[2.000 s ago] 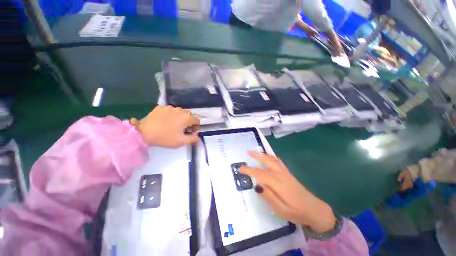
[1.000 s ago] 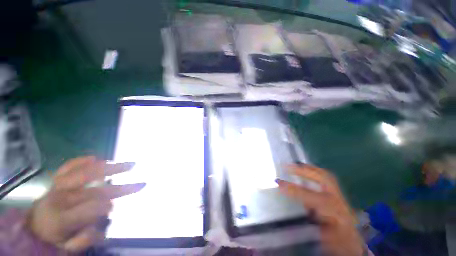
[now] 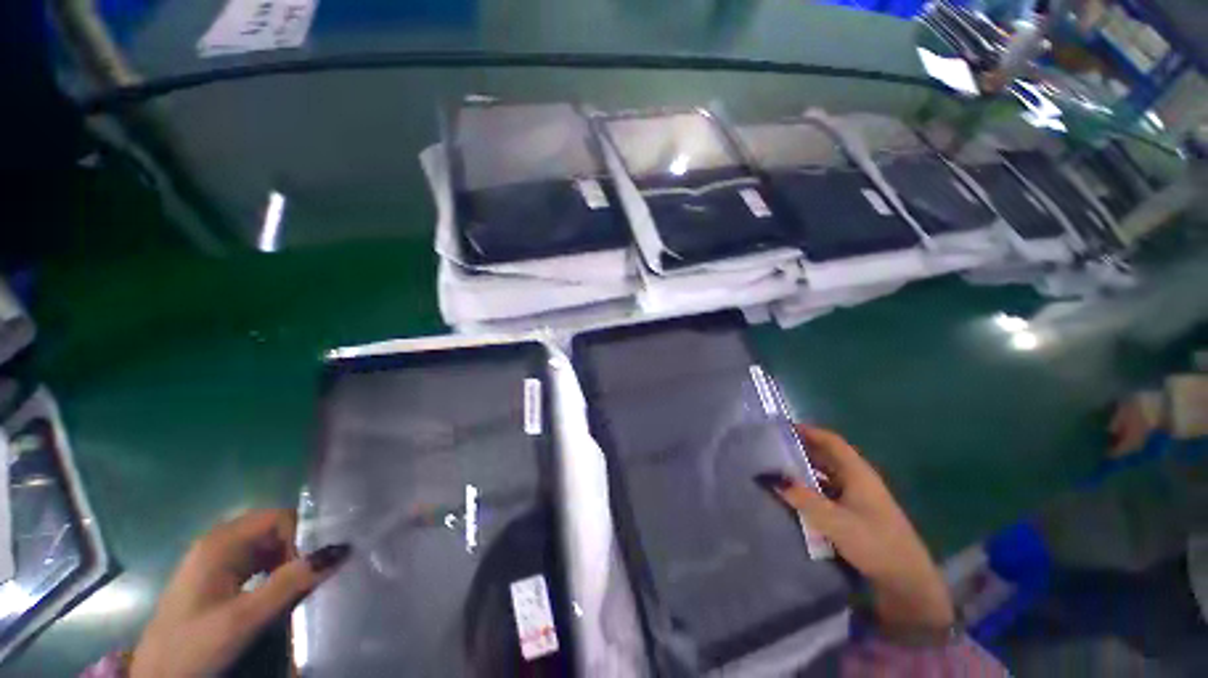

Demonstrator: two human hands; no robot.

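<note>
Two dark tablets lie side by side in whitish foam sleeves. The left tablet (image 3: 431, 450) has a barcode label (image 3: 533, 405) at its upper right and a larger white sticker with red print (image 3: 535, 617) lower down. My left hand (image 3: 232, 589) holds its left edge, thumb on the face. The right tablet (image 3: 696, 490) also has a narrow white label (image 3: 764, 391). My right hand (image 3: 868, 530) holds its right edge, thumb on the glass and fingers at the side. Both screens are unlit, with reflections on the glass. The left tablet's lower end is cut off by the frame.
Stacks of sleeved tablets (image 3: 537, 245) stand in a row behind, running right. More sleeved tablets (image 3: 47, 530) lie at the far left. A handwritten paper sign (image 3: 258, 24) lies on the far bench. Another person's hand (image 3: 1130, 427) is at the right, near a blue object (image 3: 1017, 556).
Both screens have gone from lit to dark. My left hand has moved from over the left screen to its left edge. My right hand has moved from the right screen to that tablet's right edge.
</note>
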